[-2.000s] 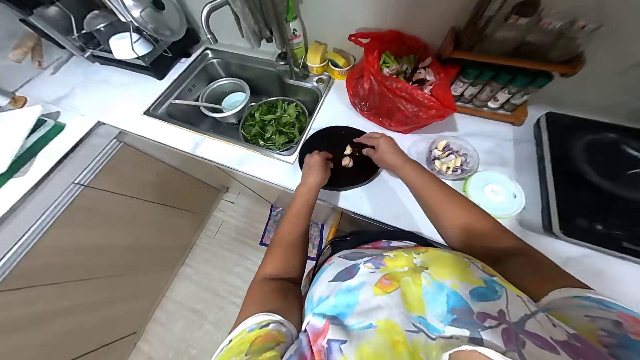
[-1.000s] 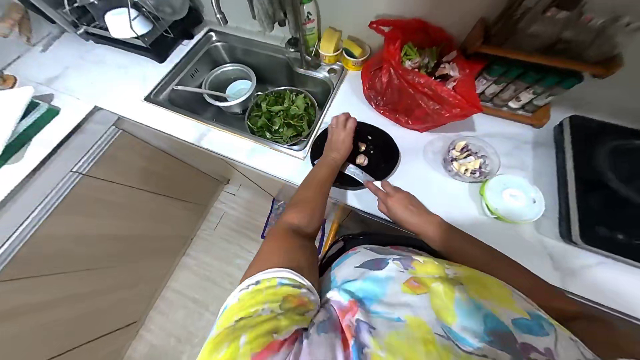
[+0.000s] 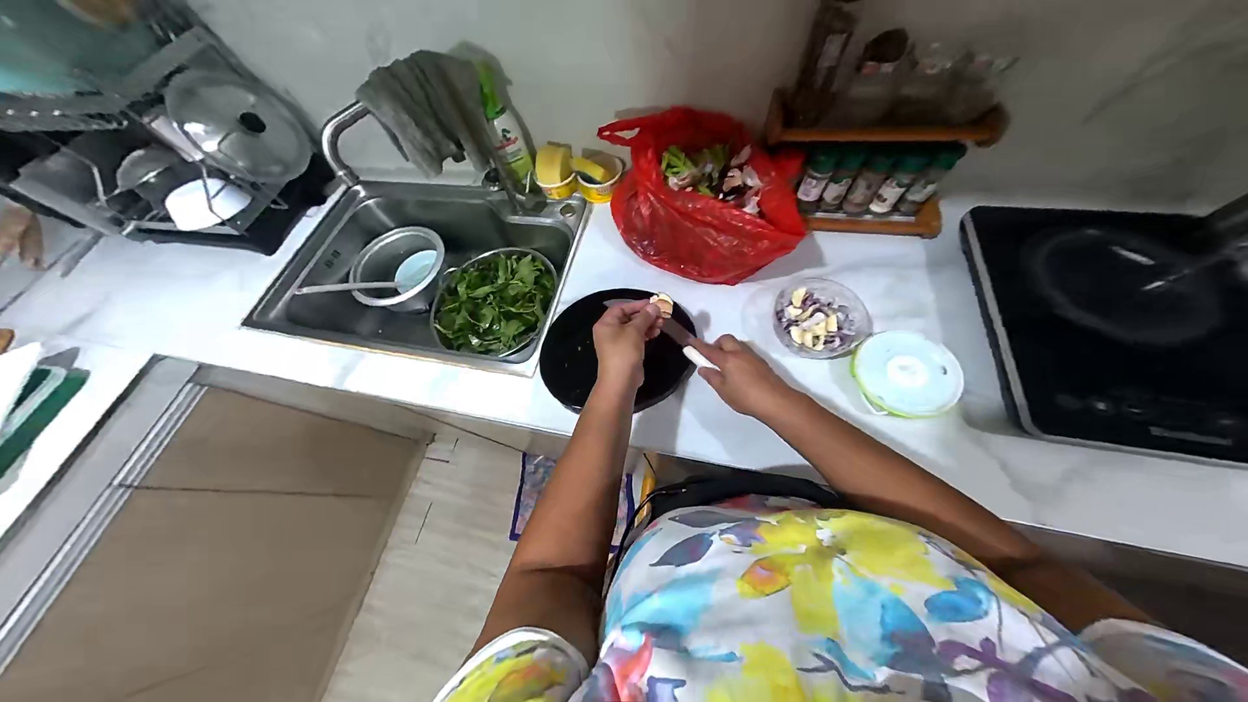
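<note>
Above a round black plate (image 3: pixel 585 361), my left hand (image 3: pixel 627 336) pinches a garlic clove (image 3: pixel 662 303) between its fingertips. My right hand (image 3: pixel 743 373) grips the white handle of a small knife (image 3: pixel 700 357), and the blade lies close to the clove and left fingers. Small bits are on the plate. To the right stands a clear bowl (image 3: pixel 862 322) of chopped purple onion and pale garlic pieces. Beside it lies a white lid with a green rim (image 3: pixel 907 373).
A steel sink (image 3: pixel 390 336) holds a pot (image 3: pixel 375 253) and a colander of leafy greens (image 3: pixel 495 302). Behind the plate sits a red plastic bag (image 3: pixel 682 234) of peelings. A spice rack (image 3: pixel 873 226) and a black cooktop (image 3: pixel 1111 331) are at the right.
A second ago the garlic pieces lay on the plate; now a clove is held up in my left fingertips. The knife, absent from view two seconds ago, is in my right hand.
</note>
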